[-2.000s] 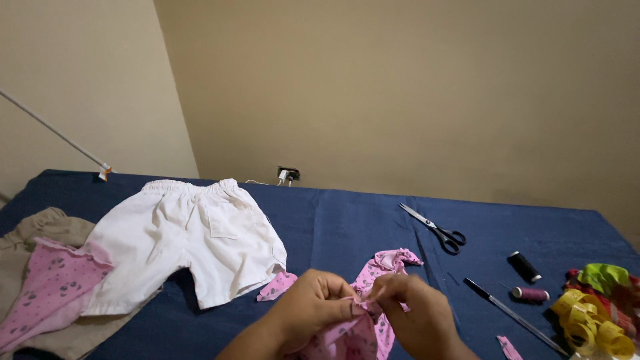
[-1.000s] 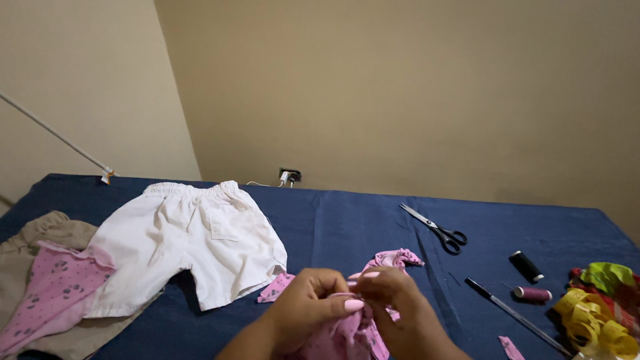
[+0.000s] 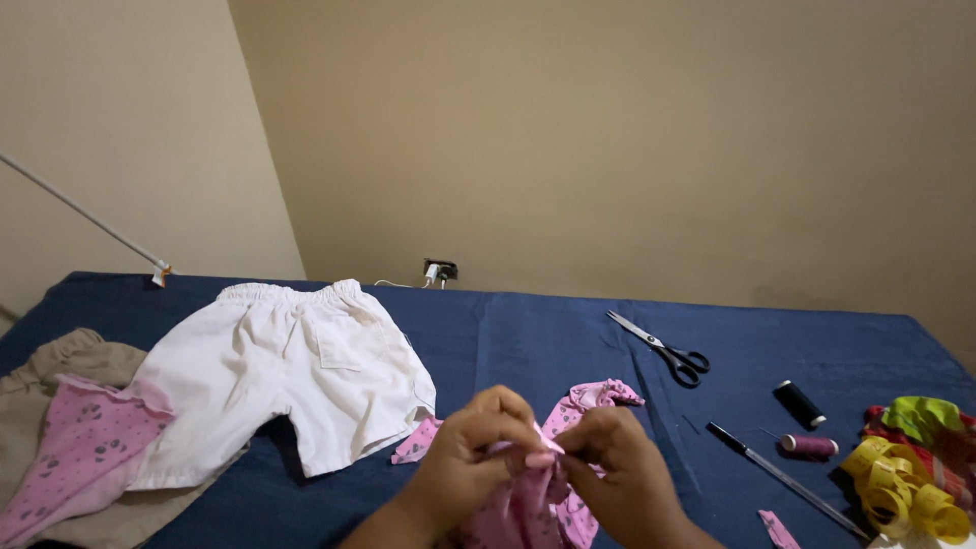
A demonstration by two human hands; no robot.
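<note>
Pink printed fabric (image 3: 515, 507) hangs gathered between my two hands at the bottom middle of the view. My left hand (image 3: 488, 442) pinches a raised edge of it between thumb and fingers. My right hand (image 3: 618, 465) closes on the same edge from the right, its fingertips almost touching the left ones. Whether a needle or thread is between the fingers cannot be seen. More of the pink cloth (image 3: 583, 400) lies on the table behind my hands, and a small pink end (image 3: 418, 442) shows to the left.
White shorts (image 3: 282, 374) lie at left over beige trousers (image 3: 91, 351), beside a pink printed piece (image 3: 88, 442). At right are scissors (image 3: 659, 347), a black thread spool (image 3: 798, 404), a purple spool (image 3: 810, 447), a pen (image 3: 785, 476), a pink scrap (image 3: 776, 528), yellow ribbon or tape (image 3: 892, 488) and colourful cloth (image 3: 923, 418).
Both hands stay on the pink fabric while the fingers shift their pinch. The fingers of my left hand now rise higher over the edge than a second ago.
</note>
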